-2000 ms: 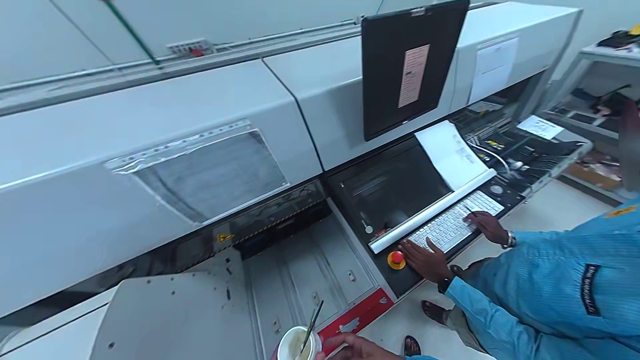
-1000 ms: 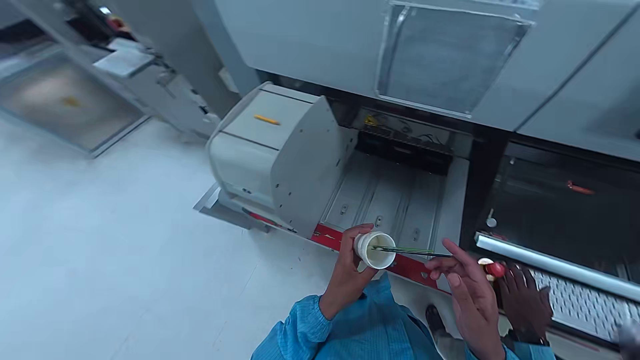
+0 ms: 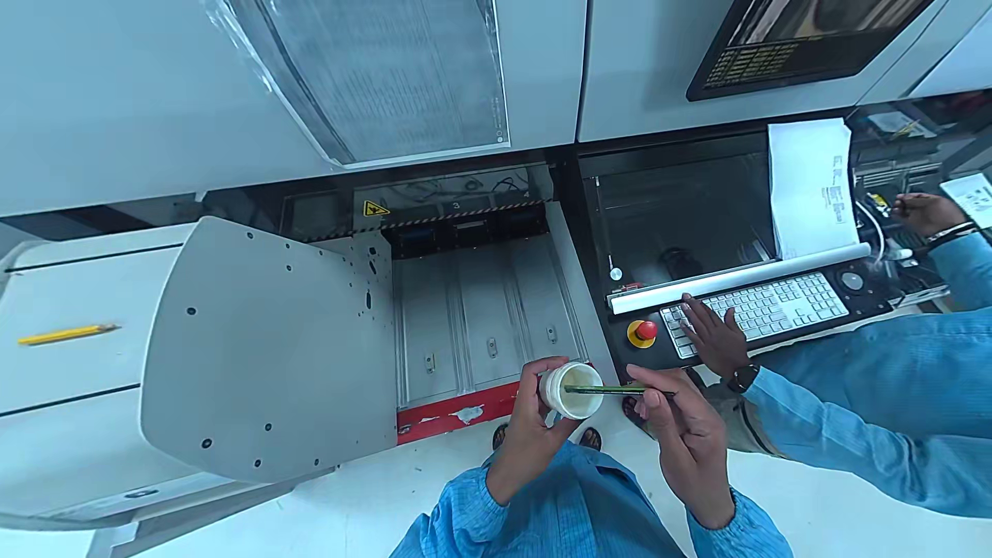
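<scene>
My left hand [image 3: 536,434] grips a small white plastic jar [image 3: 552,391], tilted so that its open mouth and pale contents show. Between the thumb and fingers of my right hand [image 3: 686,434] is a thin green stick-like tool [image 3: 612,390], perhaps a brush or spatula. Its far end reaches inside the jar; the tip is hard to make out. Both hands are in front of the red front edge [image 3: 488,404] of an open machine bay [image 3: 480,310].
A co-worker at the right rests one hand [image 3: 717,341] on a white keyboard [image 3: 767,310]. Beside it sits a red emergency stop button [image 3: 645,331]. A curved grey machine cover [image 3: 271,356] juts out at the left, with a yellow pencil [image 3: 70,334] on the housing.
The view has swung considerably. The co-worker's one hand, on the keyboard two seconds ago, is now off it at the far right.
</scene>
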